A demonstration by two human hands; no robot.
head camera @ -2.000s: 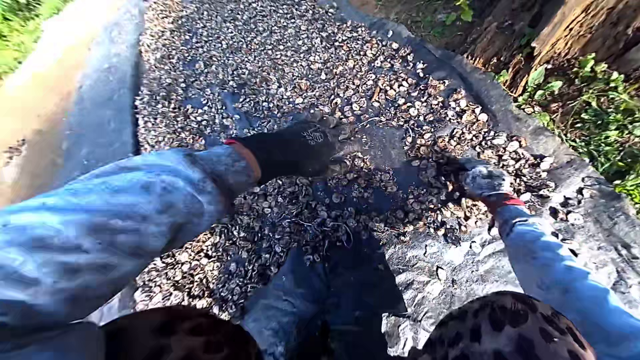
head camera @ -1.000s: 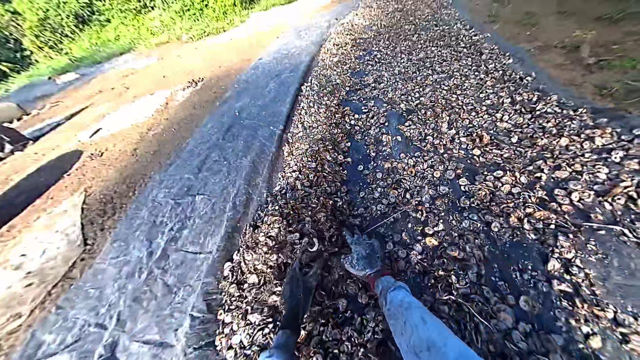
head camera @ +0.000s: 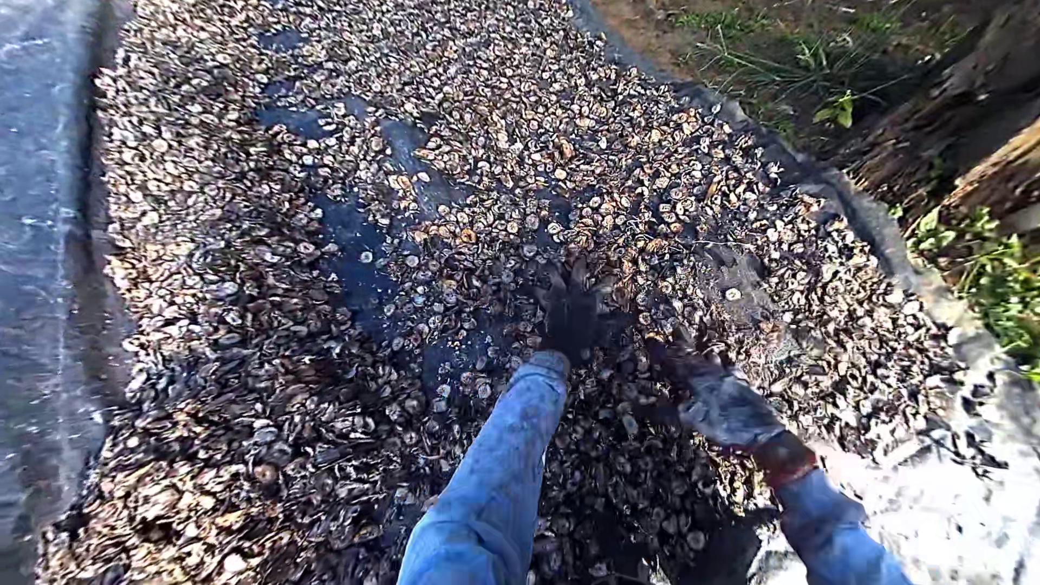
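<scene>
Small round dried slices or husks (head camera: 244,390), brown and pale, lie in a thick layer over a dark ground sheet (head camera: 353,252). My left hand (head camera: 571,313), in a black glove, rests on the layer near the middle with its fingers spread forward. To its right, my right hand (head camera: 723,402), in a dirty grey glove with a red cuff, reaches down to the pieces; its fingertips are blurred and in shadow. Whether either hand has pieces under or between its fingers is hidden.
A second grey sheet (head camera: 36,284) runs along the left. The sheet's raised edge (head camera: 877,231) curves down the right side, beside a weathered log (head camera: 967,106), grass and leafy plants (head camera: 991,268). Bare dark sheet shows through the layer in patches.
The view has swung strongly from the long strip and dirt path back toward the log. My hands were close together at the left edge of the layer; now they are apart near its right side.
</scene>
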